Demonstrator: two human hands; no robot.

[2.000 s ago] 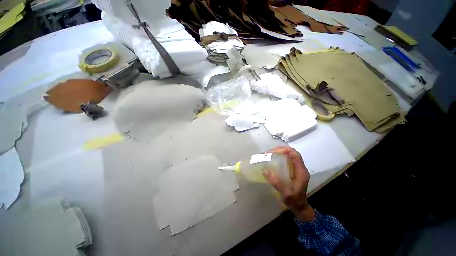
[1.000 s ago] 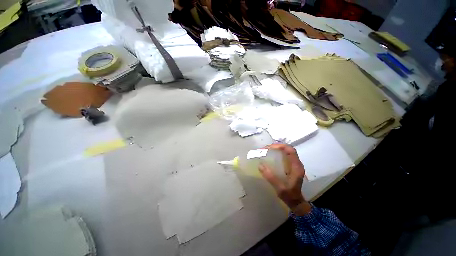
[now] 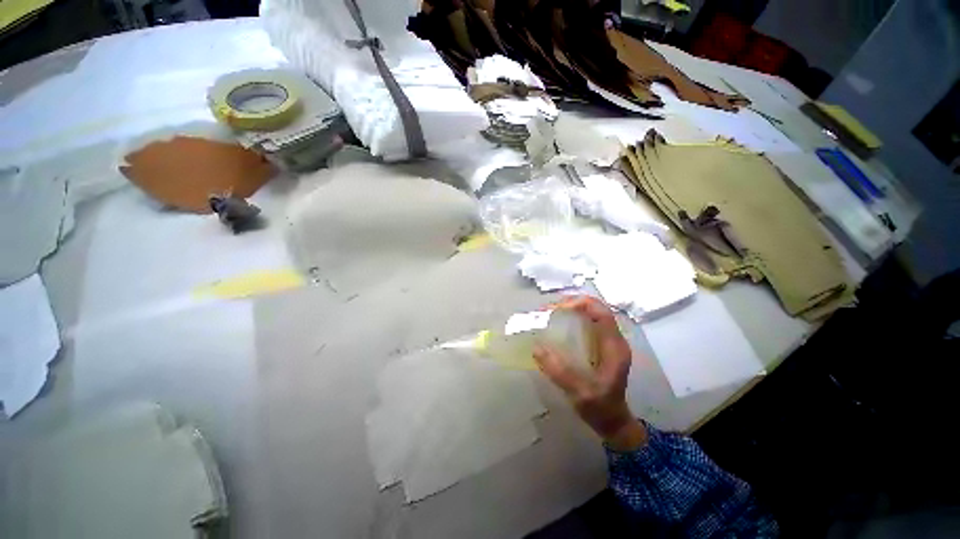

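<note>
A grey-beige cut panel [image 3: 453, 421] with notched corners lies flat on the table in front of me. My right hand [image 3: 592, 363] is shut on the translucent yellowish glue bottle [image 3: 521, 342], which has a white label and a yellow collar. The bottle is tilted nearly level, and its thin pale nozzle points left at the panel's far edge. I cannot tell if the nozzle touches the panel. My left hand is not in view.
The panel stack [image 3: 116, 484] is at the near left. The white backing stack [image 3: 642, 274] and a clear plastic bag [image 3: 526, 214] lie beyond my hand. Olive-tan pieces [image 3: 747, 216] are at the right. A large grey-beige piece [image 3: 379, 221], orange-brown leather [image 3: 195, 172] and tape roll [image 3: 256, 102] lie farther off.
The view has shifted, so the table things appear farther right. My right hand has moved the bottle left relative to the panel, and its nozzle now points along the far edge towards the far left corner.
</note>
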